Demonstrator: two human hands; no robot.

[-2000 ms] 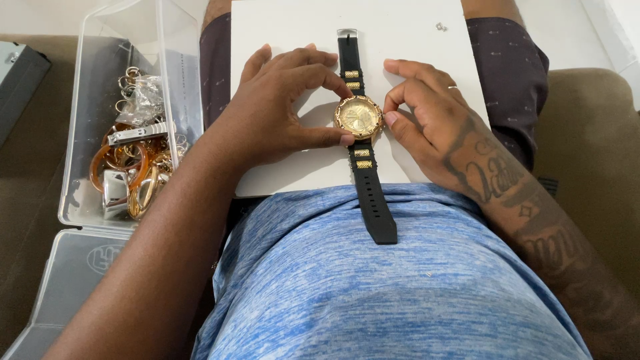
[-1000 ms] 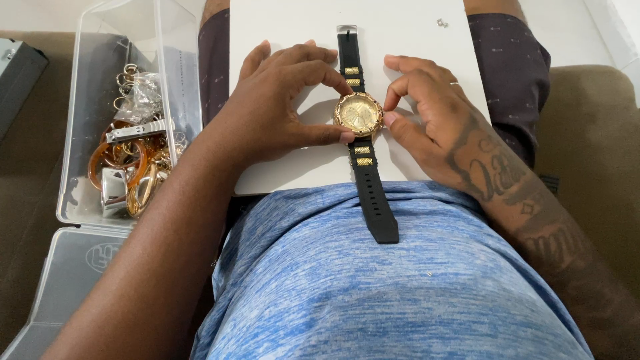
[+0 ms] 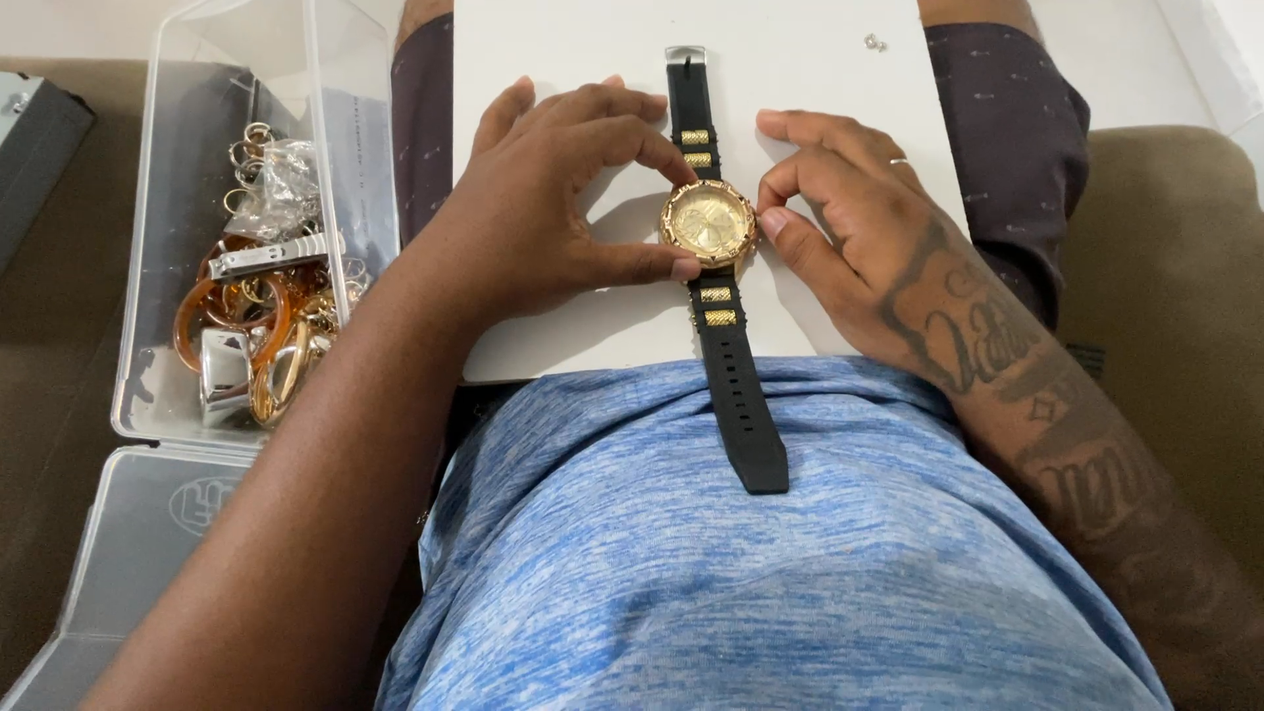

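Note:
A gold-coloured wristwatch lies face up on a white board across my lap. Its black strap with gold-coloured inserts is laid out lengthwise, the holed end resting on my blue shirt and the buckle at the far end. My left hand holds the case between index finger at the upper edge and thumb at the lower edge. At the case's right side, the thumb and index finger of my right hand pinch at the crown area; the crown itself is hidden by the fingertips.
To the left stands a clear plastic box holding orange bangles, rings, a nail clipper, a silver-coloured cuff and a small plastic bag. Its lid hangs open. Small shiny pieces lie at the board's upper right. A grey box sits far left.

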